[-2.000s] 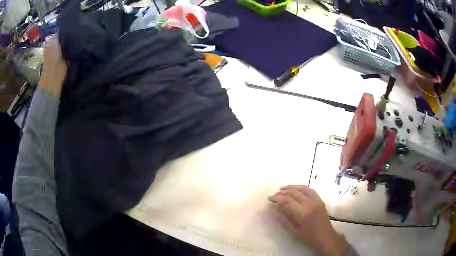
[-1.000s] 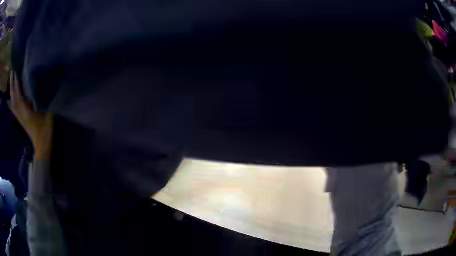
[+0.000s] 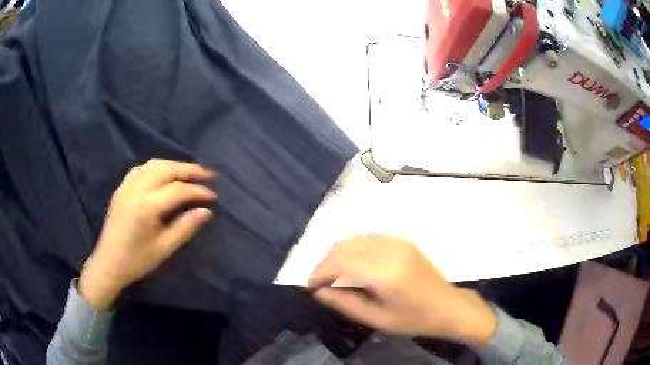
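A large dark garment panel (image 3: 242, 150) lies over the left side of the white table and hangs over its front edge. My left hand (image 3: 153, 221) is over the panel, fingers apart and slightly curled, holding nothing that shows. My right hand (image 3: 388, 285) is at the table's front edge, slightly blurred, with thumb and fingers pinched on a dark edge of the panel. The white sewing machine (image 3: 570, 71) with red front parts is at the upper right. No cloth of the panel lies under its foot.
The white table (image 3: 456, 221) has a curved front edge. A black box-like item (image 3: 540, 128) lies under the machine arm. A pink surface (image 3: 595, 314) with a black strip (image 3: 609, 328) is at lower right. A yellow packet (image 3: 643, 192) is at the right rim.
The raised dark cloth has come down and now lies on the left of the table. The view has shifted towards the machine. Both hands are now near the front, my right one pinching cloth.
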